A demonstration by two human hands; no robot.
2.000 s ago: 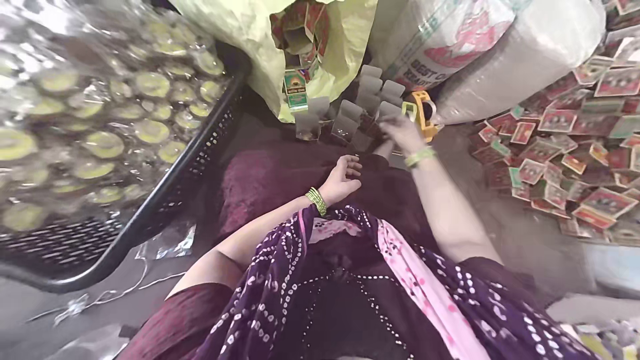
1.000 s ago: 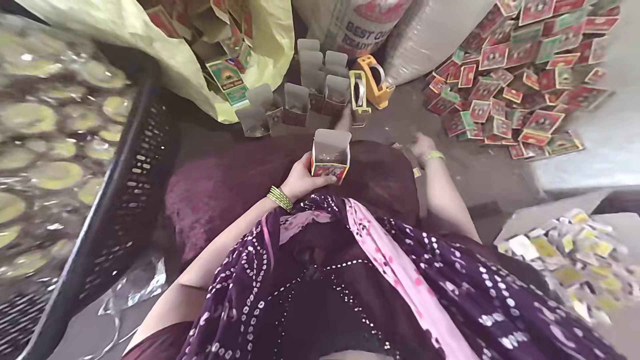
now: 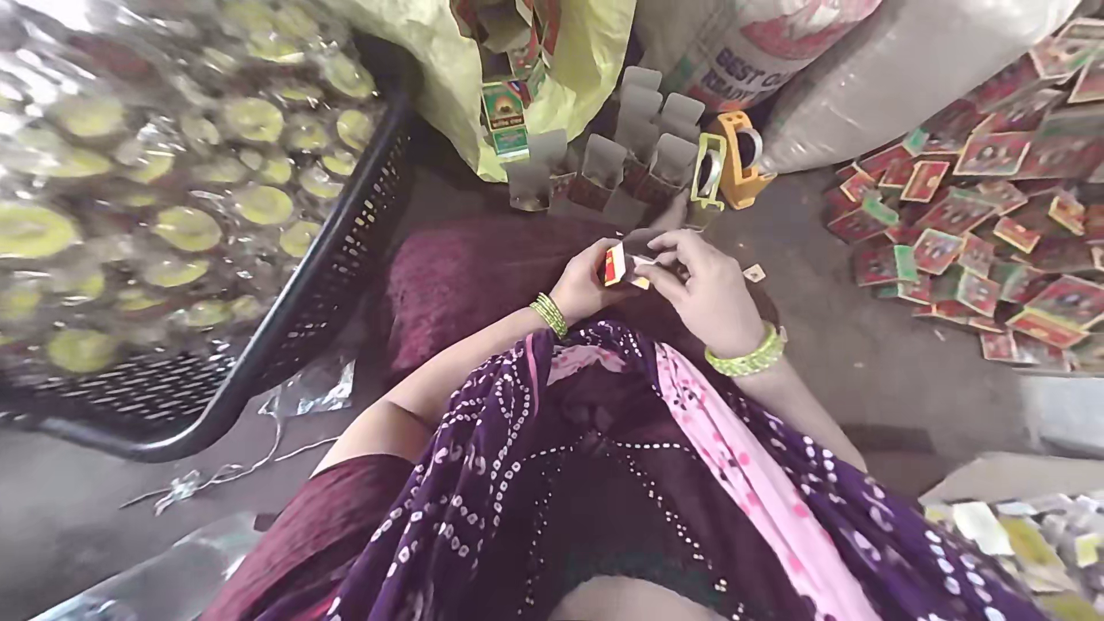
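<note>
A small printed cardboard box point(image 3: 614, 264) is gripped in my left hand point(image 3: 588, 283) above my lap, its grey flap raised. My right hand point(image 3: 703, 289) is at the box's right side, thumb and fingers at its opening with a small pale piece point(image 3: 640, 274) between them; what the piece is cannot be told. Beyond my hands stand several open cardboard boxes point(image 3: 601, 168) with grey flaps up. Next to them are a yellow tape dispenser point(image 3: 709, 172) and an orange tape dispenser point(image 3: 743, 161).
A black plastic basket point(image 3: 285, 302) of wrapped items with yellow round tops is at left. A yellow sack point(image 3: 595, 69) holds printed boxes, beside white sacks point(image 3: 906, 69). Flat printed packets point(image 3: 975, 250) are heaped at right. A carton point(image 3: 992, 474) of small pieces lies lower right.
My right hand has come from the lower right floor side to the box in my left hand. Two seconds ago my left hand held no box.
</note>
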